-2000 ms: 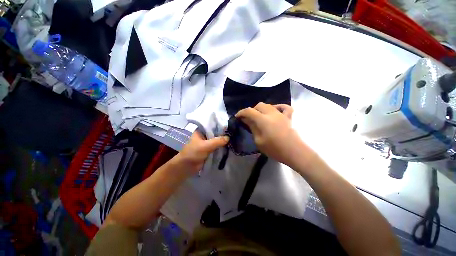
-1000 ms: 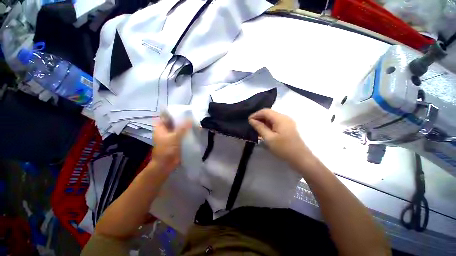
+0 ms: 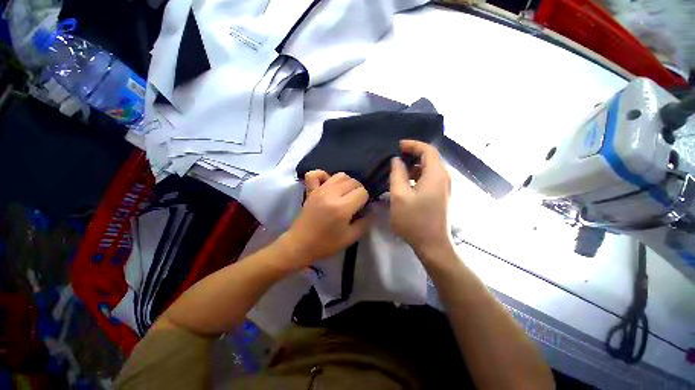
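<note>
A garment panel (image 3: pixel 389 255), pale with a black strip, lies on the table's front edge and hangs over it. A black pocket piece (image 3: pixel 358 141) lies spread across its upper part. My left hand (image 3: pixel 331 209) grips the lower left edge of the black piece. My right hand (image 3: pixel 419 187) pinches a fold of the black cloth with thumb and fingers, just right of my left hand. The cloth between the fingertips is partly hidden.
Stacked cut panels (image 3: pixel 221 107) lie left of the work. A sewing machine (image 3: pixel 621 152) stands right. Scissors (image 3: pixel 631 327) lie below it. A water bottle (image 3: pixel 95 76) is at upper left. Red baskets stand lower left (image 3: pixel 95 266) and behind (image 3: pixel 610 38).
My left hand has moved right, from the panel's left side onto the black piece. The black piece is now spread flatter and wider. My right hand still pinches the cloth.
</note>
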